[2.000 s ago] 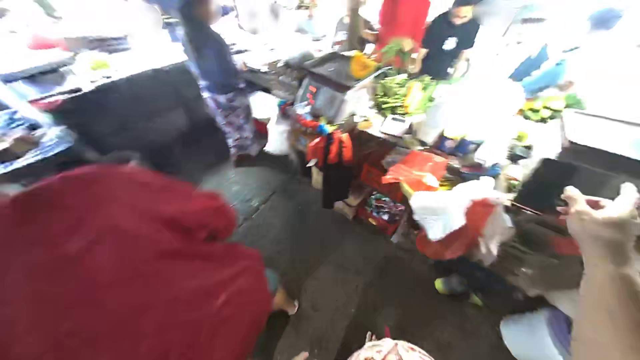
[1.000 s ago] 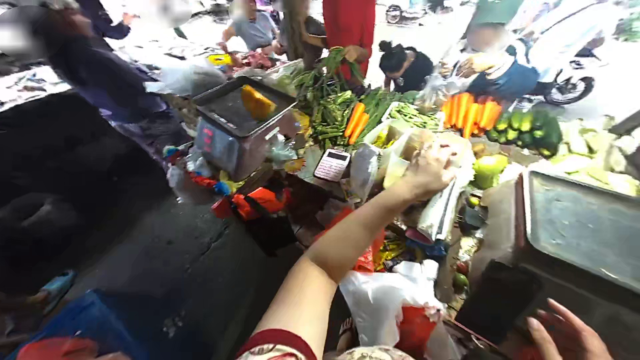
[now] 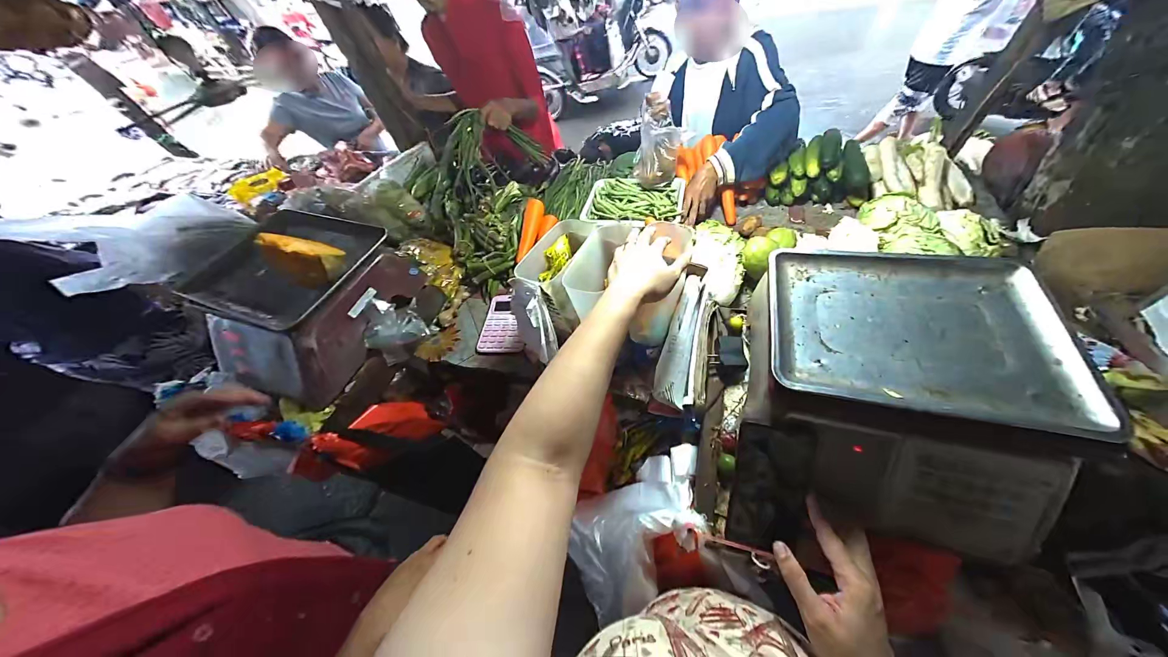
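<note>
My left hand [image 3: 648, 260] reaches over the white plastic tubs [image 3: 589, 274], its fingers at a brownish thing in the right-hand tub; whether they grip it is unclear. My right hand [image 3: 844, 584] has its fingers apart below the front of a scale with a metal tray [image 3: 931, 338]. A thin pinkish strip [image 3: 735, 546] reaches from a white plastic bag [image 3: 630, 538] towards its fingers. Left of the tubs lies a pink calculator [image 3: 501, 326]. Green beans [image 3: 636, 198] fill a white basket behind them.
Another scale [image 3: 283, 265] at left bears an orange-yellow squash piece. Carrots [image 3: 531, 228], cucumbers [image 3: 810, 164] and cabbages [image 3: 903, 224] surround the stall. A person in red [image 3: 137, 575] is close at lower left; a person in a dark jacket [image 3: 766, 100] reaches in across the stall.
The view has swung towards the stall. Since one second ago, my left hand remains over the tubs, while the person in the dark jacket now has a hand beside the carrots.
</note>
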